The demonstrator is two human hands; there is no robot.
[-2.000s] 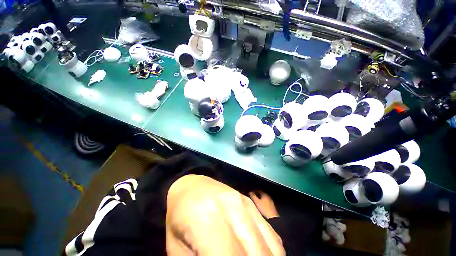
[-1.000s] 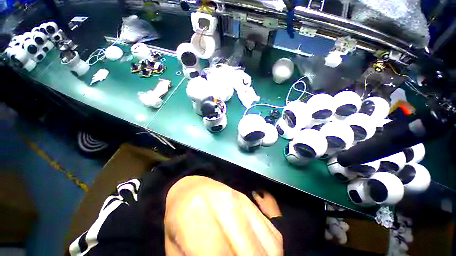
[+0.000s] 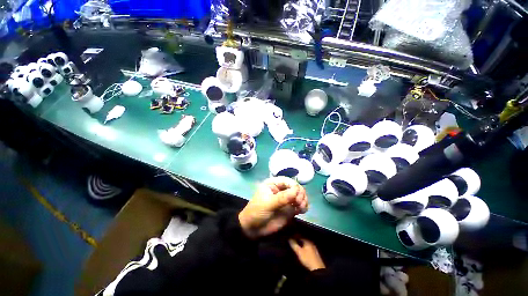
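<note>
My left hand (image 3: 273, 206) is raised at the bench's front edge, just in front of a white camera unit (image 3: 288, 166). Its fingers are curled together and no object shows in them. My right hand (image 3: 307, 253) is low, below the bench edge and against dark clothing; its fingertips are hard to make out. An open camera base with exposed wiring (image 3: 242, 151) stands on the green mat (image 3: 202, 171), left of and behind my left hand. White housing shells (image 3: 248, 118) lie behind it.
Many white camera units (image 3: 387, 163) mass at the right, under a long black cylinder (image 3: 422, 167). More units (image 3: 40, 78) stand far left. Small circuit boards (image 3: 169, 102) lie left of centre. A metal rail (image 3: 370, 51) runs behind; a cardboard box (image 3: 124, 231) is below.
My left hand has moved away from the camera, up and forward to the bench edge, and looks smaller. The view has tilted up slightly. My right hand stays low.
</note>
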